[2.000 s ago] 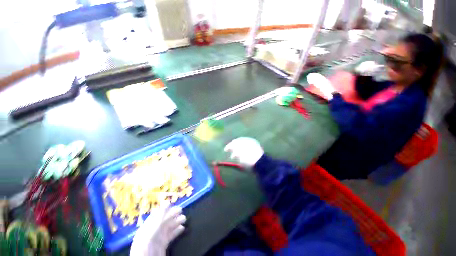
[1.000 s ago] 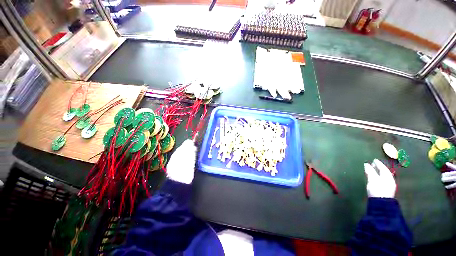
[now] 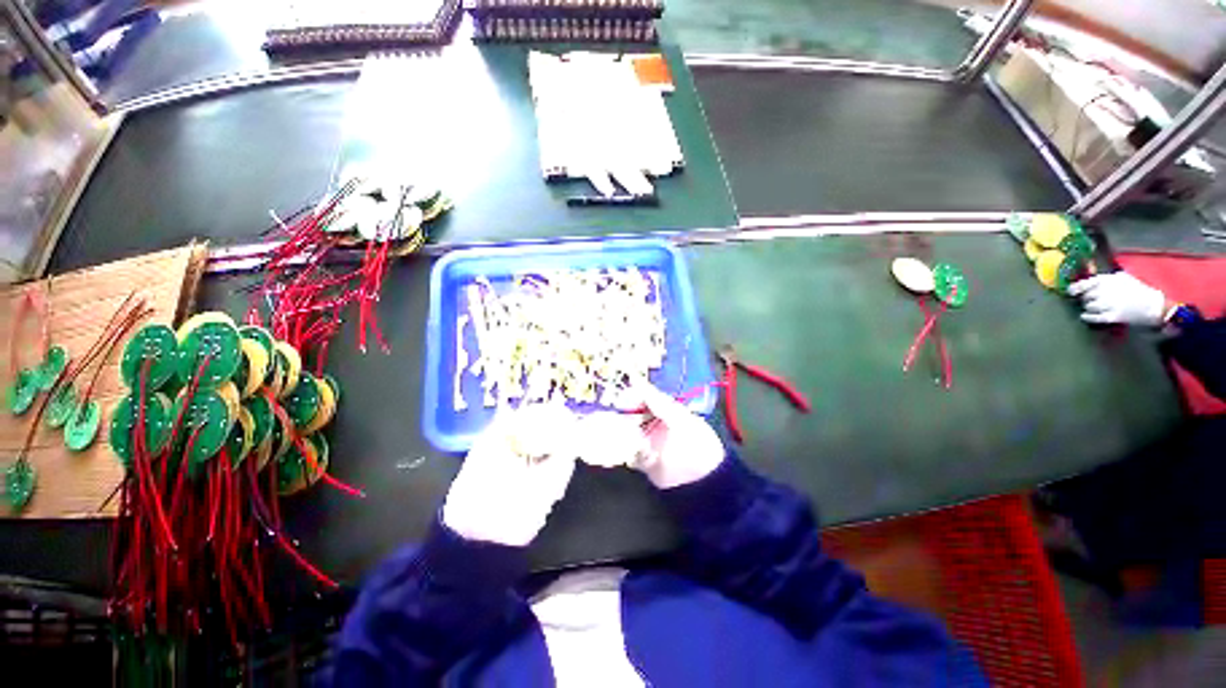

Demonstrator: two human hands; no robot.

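Observation:
My left hand [image 3: 508, 473] and my right hand [image 3: 682, 441], both in white gloves, are close together at the front edge of the blue tray [image 3: 565, 251]. Between them they hold a pale round circuit board [image 3: 612, 438], with a red wire showing by my right fingers. The tray holds a heap of small cream-white parts [image 3: 565, 336]. Red-handled cutters [image 3: 761, 386] lie open just right of the tray. A large bunch of green circuit boards [image 3: 209, 363] with long red wires hangs over the bench edge at left.
Boards lie on a cardboard sheet [image 3: 101, 444] at far left. Another bunch [image 3: 383, 215] lies behind the tray. Papers [image 3: 605, 114] lie further back. Two boards [image 3: 930, 280] lie at right. Another person's gloved hand [image 3: 1123, 298] is by boards [image 3: 1053, 249]. A red basket [image 3: 968, 591] stands below.
My hands have come together in front of the tray, the left from the bunch and the right from beside the two boards, now with a pale board between them. The view has shifted.

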